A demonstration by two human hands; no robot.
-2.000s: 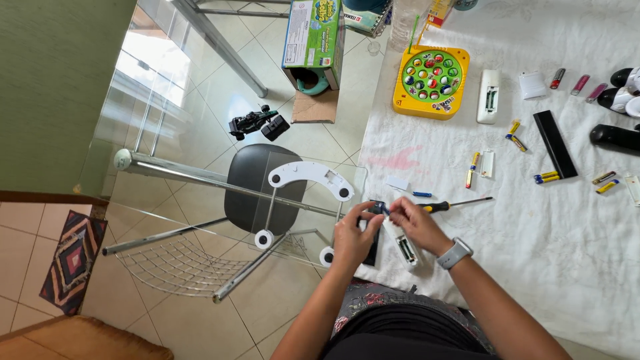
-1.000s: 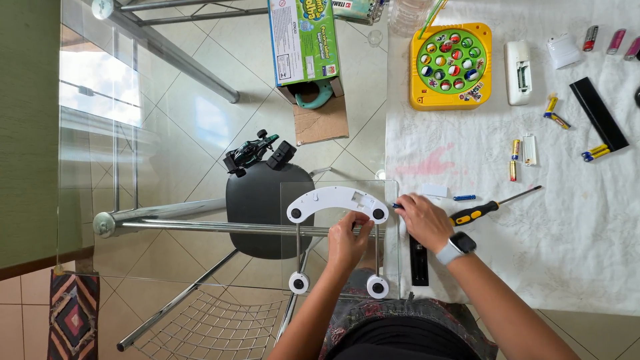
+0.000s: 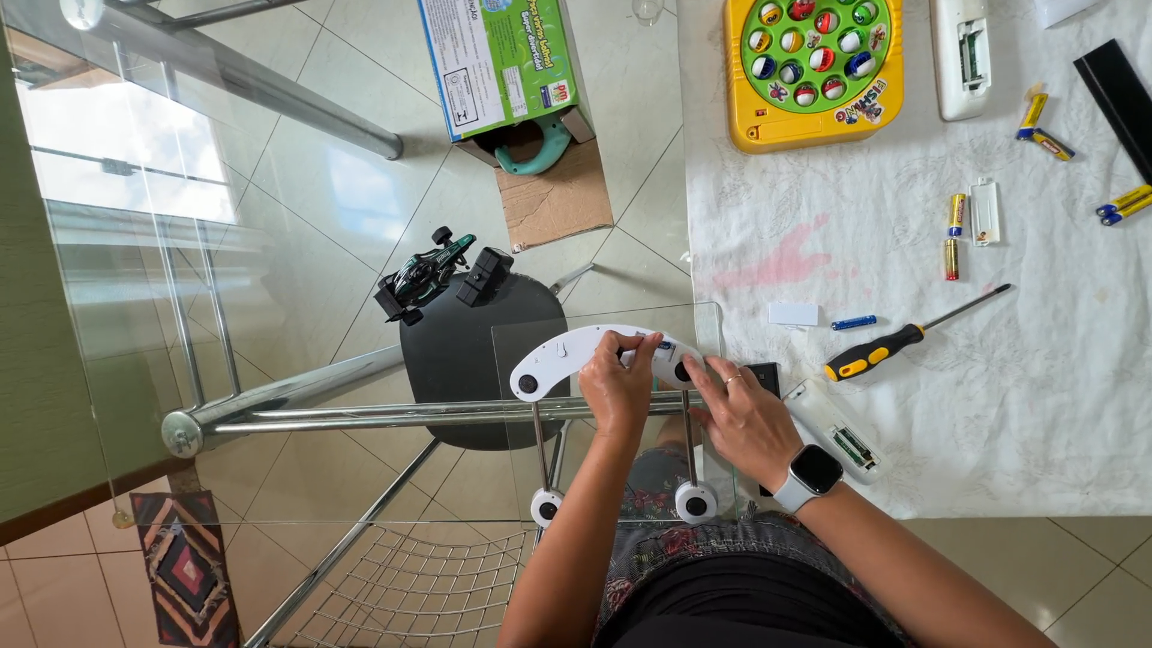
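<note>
A glass bathroom scale, probably lying underside up, has a white curved housing [image 3: 567,353] and round feet with black pads. My left hand [image 3: 619,387] bends over this housing, thumb and forefinger close together beside its small battery opening. Something blue, apparently a battery [image 3: 666,346], shows at the fingertips; whether they grip it is hidden. My right hand [image 3: 740,412] rests its fingertips by the black pad at the housing's right end, fingers apart. To the right, on the cloth, are a small white cover [image 3: 793,314], a blue battery [image 3: 853,322] and a black-and-yellow screwdriver [image 3: 875,351].
An opened white remote [image 3: 832,432] lies beside my right wrist, another [image 3: 961,58] farther back. Several yellow batteries [image 3: 956,216] and a yellow fishing toy [image 3: 747,130] are on the cloth. Beneath the glass tabletop, a dark chair seat [image 3: 486,378] and metal bars show through.
My hands, together near the cloth's edge two seconds ago, are now both at the scale's housing. One second ago the right hand was at the cloth's edge by a blue battery.
</note>
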